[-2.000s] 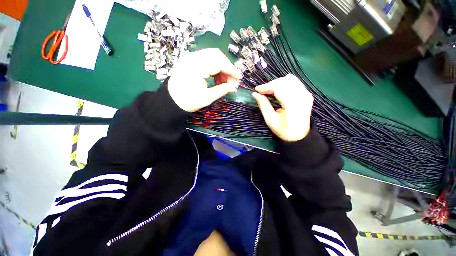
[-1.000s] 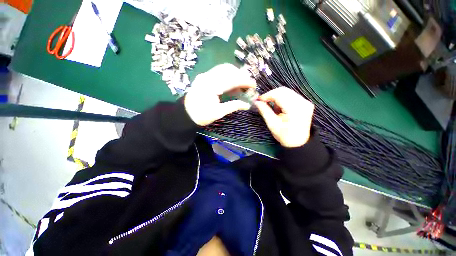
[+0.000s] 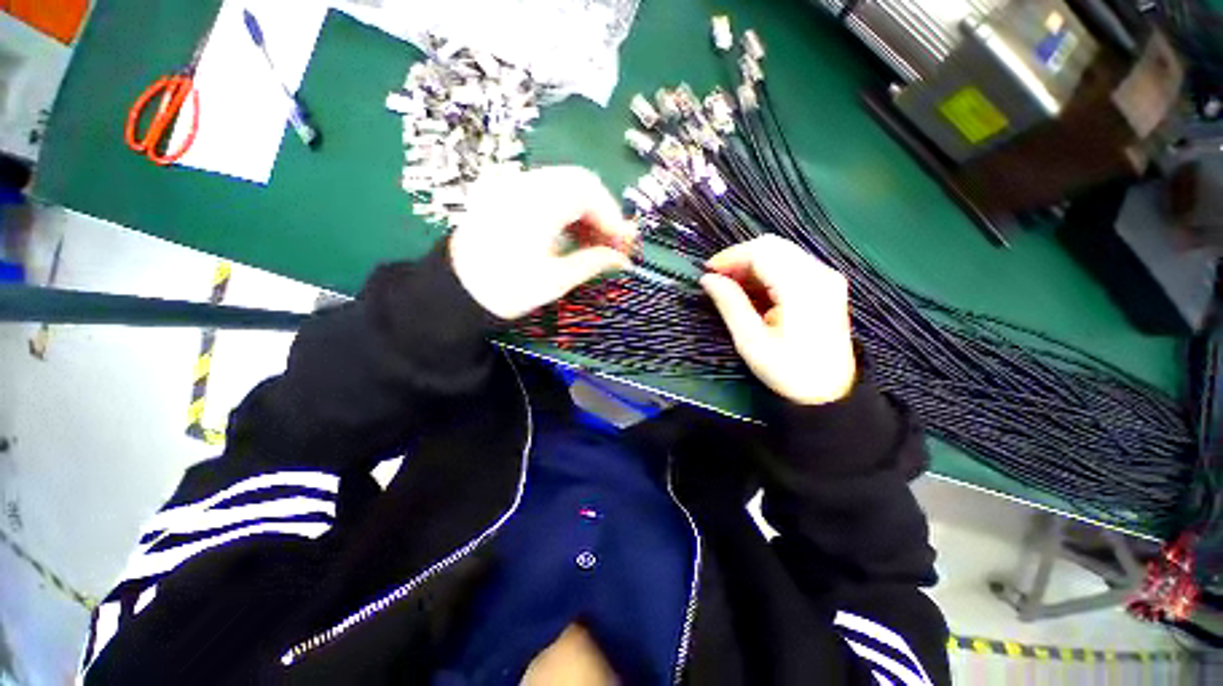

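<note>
My left hand (image 3: 543,241) has thumb and forefinger pinched at the end of a black cable (image 3: 667,268); whether a connector is on that end is hidden by the fingers. My right hand (image 3: 785,315) pinches the same cable a short way to the right. Below lie unfitted cable ends (image 3: 579,316) with red tips at the bench edge. Above the hands lie fitted cables ending in silver connectors (image 3: 684,121). A pile of loose silver-and-white connector shells (image 3: 463,121) lies above my left hand.
Orange-handled scissors (image 3: 162,121) and a pen (image 3: 279,78) lie on white paper (image 3: 242,141) at left. A clear plastic bag (image 3: 577,34) lies behind the pile. A grey machine (image 3: 999,87) stands upper right. The cable bundle (image 3: 1019,402) runs right.
Compared with one second ago, my left hand has moved left, away from my right hand, and a stretch of cable shows between them. The red-tipped ends show again below my left hand.
</note>
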